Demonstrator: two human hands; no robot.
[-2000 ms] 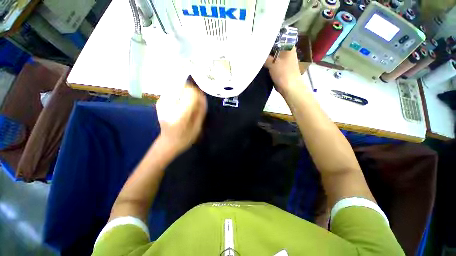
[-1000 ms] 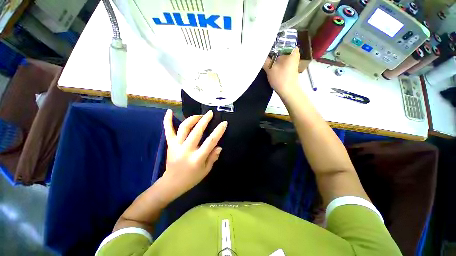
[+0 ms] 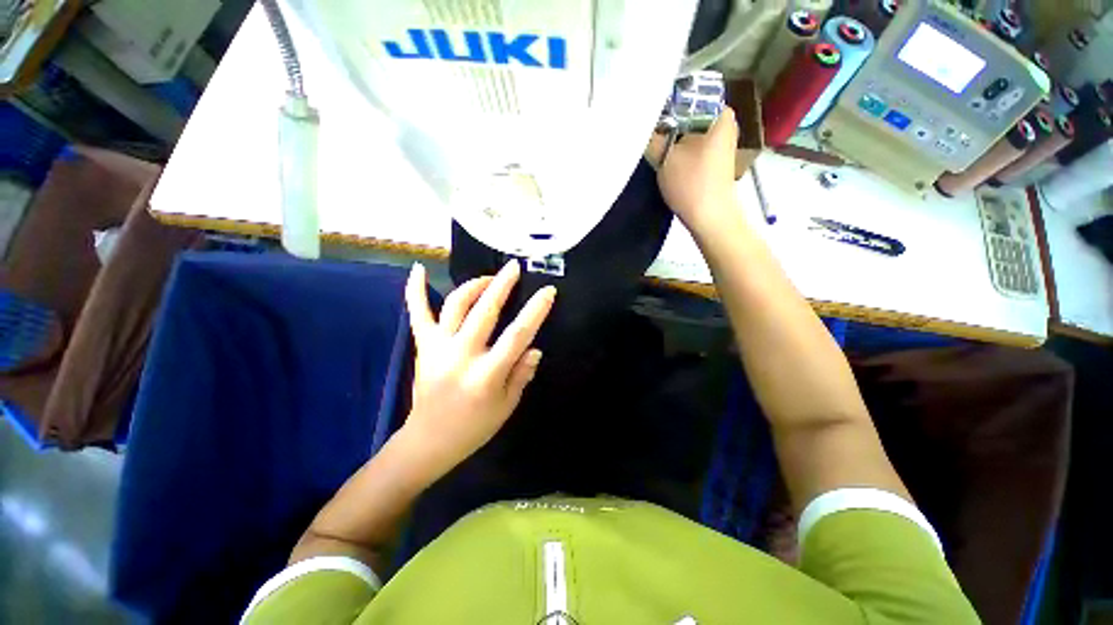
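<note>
Black cloth (image 3: 586,320) lies under the white JUKI machine head (image 3: 525,122) and hangs over my lap. A small silver clamp (image 3: 544,264) sits on the cloth below the head. My left hand (image 3: 476,348) lies on the cloth with its fingers spread, the fingertips just below the clamp. My right hand (image 3: 702,165) is at the head's right side, beside the silver round metal part (image 3: 698,100). Its fingers are partly hidden behind the head and the cloth edge, so what they hold is unclear.
A pale lamp (image 3: 299,183) stands left of the head. On the right are a control panel (image 3: 934,92), thread cones (image 3: 802,95), dark snips (image 3: 857,236), a pen (image 3: 763,193) and a calculator-like pad (image 3: 1008,244). A blue bin (image 3: 262,403) stands left, a brown-lined bin (image 3: 976,427) right.
My left hand has moved from beside the head down onto the cloth and its fingers have spread. My right hand stays at the head's right side.
</note>
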